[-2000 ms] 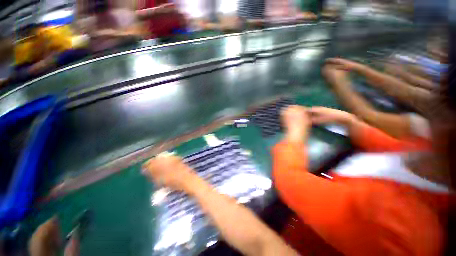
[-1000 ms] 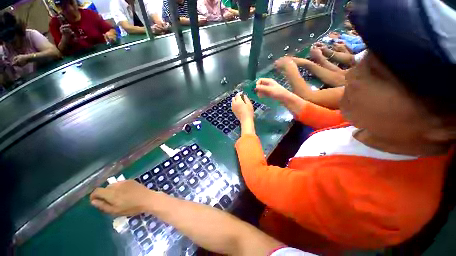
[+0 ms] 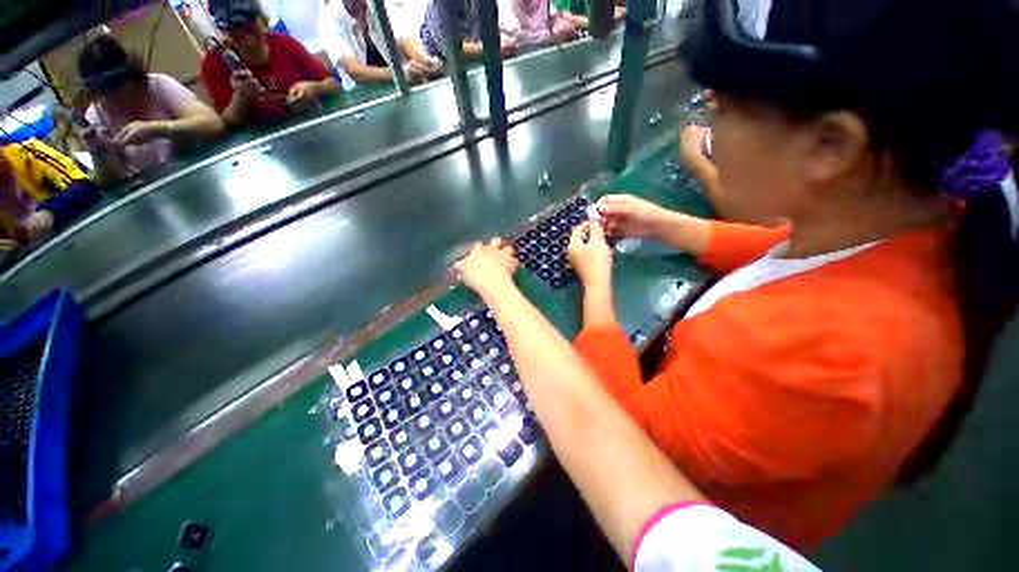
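A clear, shiny sheet with rows of black squares with pale centres (image 3: 416,416) lies on the green bench. Several places near its lower edge look clear. White tabs (image 3: 349,373) stick out at its far edge. My right hand (image 3: 487,266) is beyond the sheet's far right corner, at the bench's belt-side edge, with my forearm crossing over the sheet's right side. Its fingers point down and I cannot tell if they hold anything. A small dark square part (image 3: 196,535) lies at the lower left. My left hand is out of the picture.
A blue tote (image 3: 50,430) with dense dark pieces stands at the left. The conveyor belt (image 3: 279,291) runs beyond the bench. A person in orange (image 3: 782,369) sits close at the right, hands over another black-square sheet (image 3: 548,248). Green uprights (image 3: 629,101) stand beyond.
My right hand has moved from the sheet's left side to beyond its far right corner. The view has shifted left, bringing the blue tote and the small square part into sight.
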